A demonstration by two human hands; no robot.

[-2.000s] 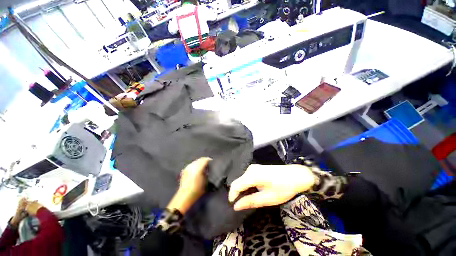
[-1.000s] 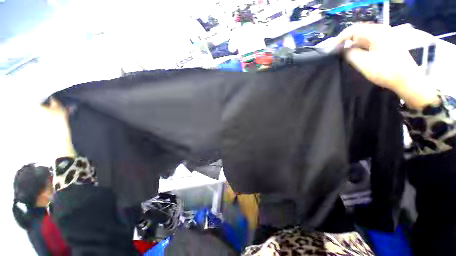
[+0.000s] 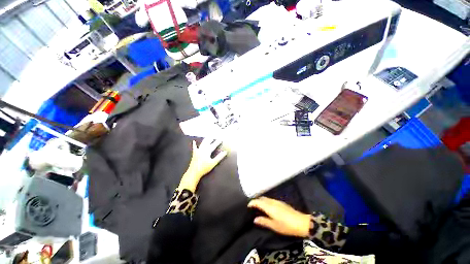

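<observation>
Dark grey fabric point(image 3: 139, 149) lies over the left part of the white table and hangs down into my lap. My left hand point(image 3: 205, 159) rests on it, fingers spread, just in front of the needle area point(image 3: 224, 114). My right hand point(image 3: 281, 216) is lower, at the table's front edge over the fabric, fingers extended forward; whether its fingertips pinch the fabric is unclear. The white sewing machine head point(image 3: 288, 56) with a blue stripe stands behind my hands.
A phone point(image 3: 341, 111) with a reddish screen lies right of the machine, beside small black items point(image 3: 303, 122). A grey-black panel point(image 3: 396, 77) is at the table's right. Dark fabric point(image 3: 407, 180) lies on a blue crate point(image 3: 407, 139). A grey fan unit point(image 3: 44, 209) stands left. A person point(image 3: 167, 23) is beyond.
The fabric, held up and stretched between both hands a second ago, is down on the table and lap. Both hands have lowered and moved closer together; the machine is visible again.
</observation>
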